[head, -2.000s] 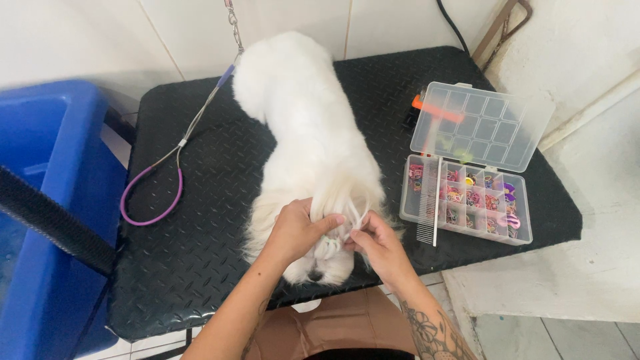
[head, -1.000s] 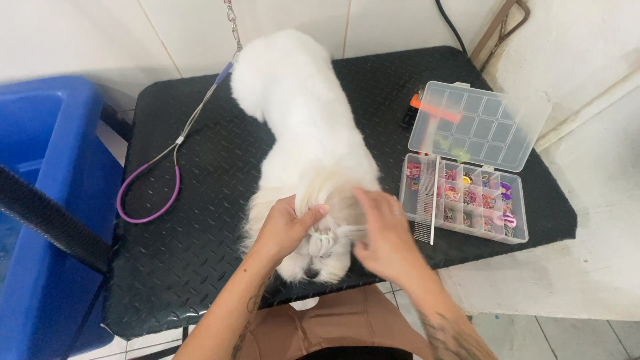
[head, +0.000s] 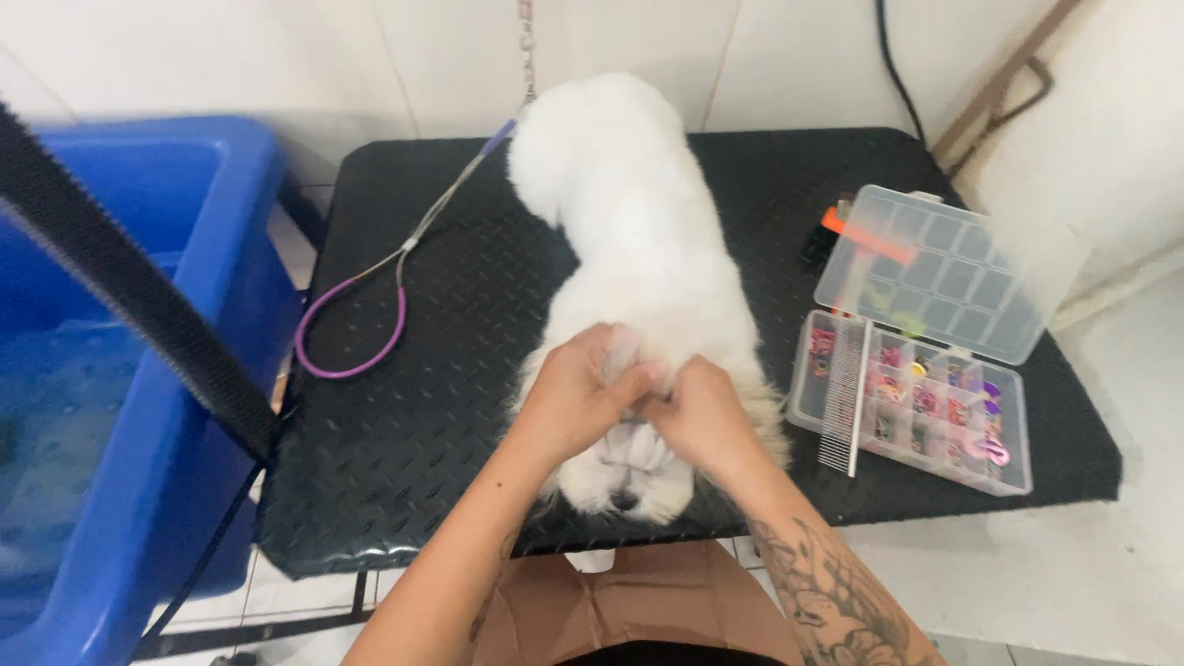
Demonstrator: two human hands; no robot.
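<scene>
A small white dog [head: 638, 222] lies on a black textured grooming table [head: 444, 370], its head at the near edge and its dark nose toward me. On top of its head, my left hand [head: 583, 384] pinches a tuft of the long hair between thumb and fingers. My right hand [head: 698, 407] meets it there, fingertips closed on the same hair. Just below the hands, the hair over the forehead looks gathered. Right of the dog, a metal comb [head: 846, 398] leans across an open clear plastic organizer box [head: 957, 472] that holds small colourful bands and bows.
A grooming loop with a purple sleeve [head: 350, 372] lies left of the dog. The box's clear lid [head: 934, 268] rests open over an orange and black tool [head: 832, 220]. A blue tub [head: 222, 231] stands at the left, with a black post [head: 139, 268] in front.
Both hands have come together higher on the head, and more of the dog's face shows below them. The right hand was apart from the left a second ago. The view has shifted.
</scene>
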